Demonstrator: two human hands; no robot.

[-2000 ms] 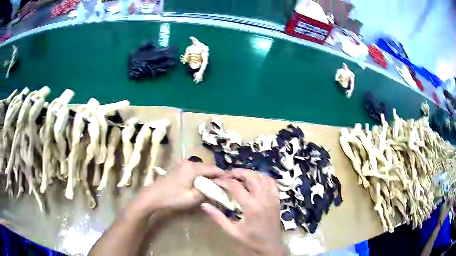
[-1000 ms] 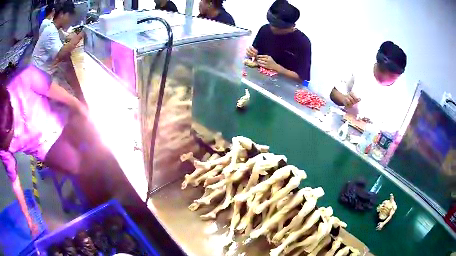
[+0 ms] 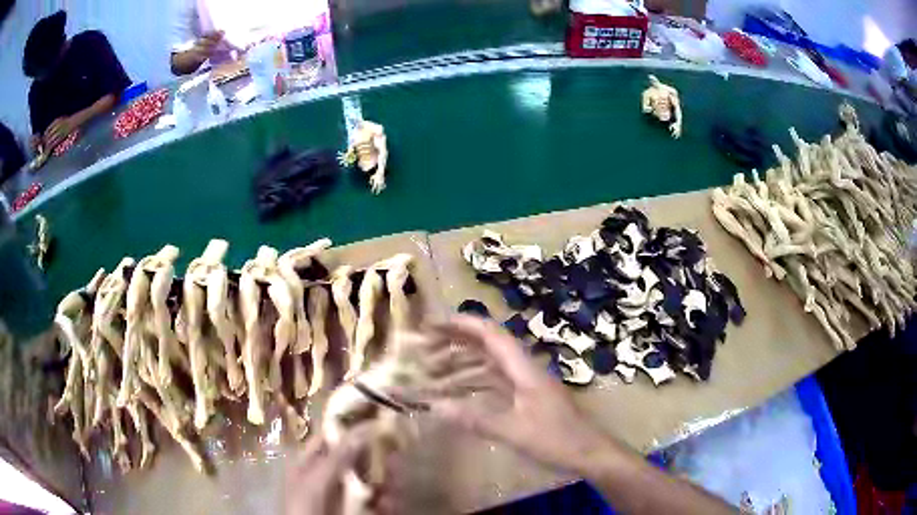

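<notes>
My right hand reaches in from the lower right, its fingers blurred around the hip end of a cream leg part. A thin dark band crosses the hips of this part. My left hand is blurred at the bottom edge and holds the same part from the left. The fingers hide much of it. A loose heap of black-and-cream hip pieces lies in the middle of the tan cardboard. A row of overlapping leg assemblies lies at left, and a heap of leg parts at right.
Behind the cardboard runs a green belt with cream torsos and black clumps. A red box stands beyond. A blue crate with a white liner is below right. A person in dark clothing sits at far left.
The view swung left to an enclosure and workers, hands out of sight, then back to the bench. Both hands are visible again, now lower and around a leg part with a dark band.
</notes>
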